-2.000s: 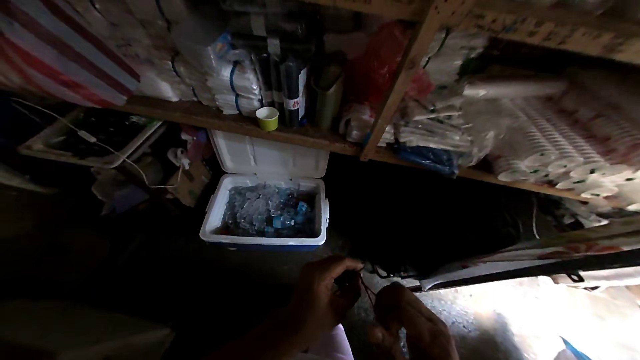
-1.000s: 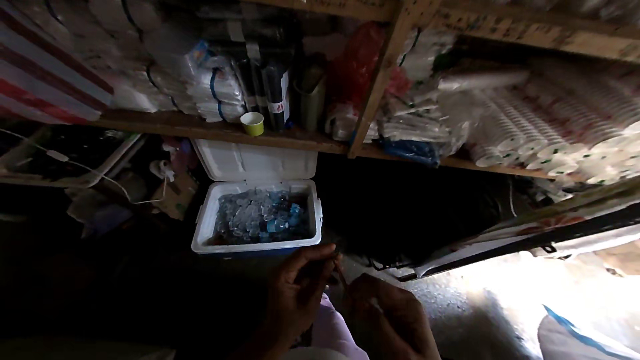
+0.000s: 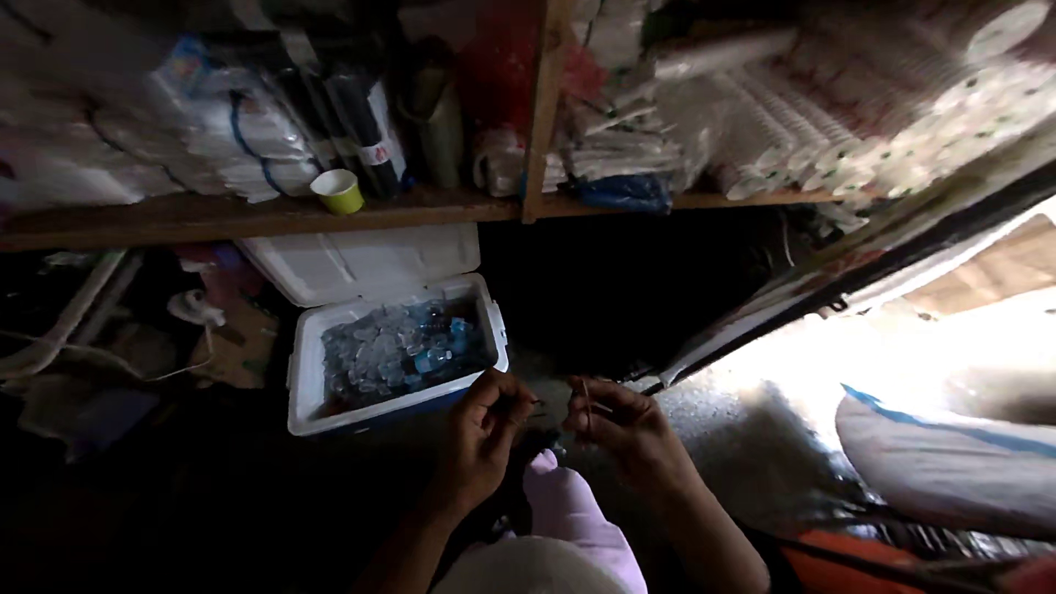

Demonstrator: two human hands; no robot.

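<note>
My left hand (image 3: 487,429), its thumb and index finger pinched together, holds the end of something thin and dark, too small to name. To its right, a short gap away, my right hand (image 3: 615,417) pinches a thin reddish strand (image 3: 586,404), perhaps a rubber band or string. Both hands are above the floor at the near side of an open white and blue cooler box (image 3: 301,379). Inside the cooler lie ice (image 3: 375,346) and several plastic bottles (image 3: 433,360). Its white lid (image 3: 388,260) leans back against the wooden shelf.
A wooden shelf (image 3: 247,221) carries a yellow-green cup (image 3: 338,192), plastic-wrapped packs and stacked cups (image 3: 767,140). A wooden post (image 3: 544,107) divides it. A white sack with a blue stripe (image 3: 940,454) lies at the right. A white cable (image 3: 177,371) hangs at the left.
My hands were close together one second ago and are now apart. The view has shifted, so the cooler and shelf sit differently in it.
</note>
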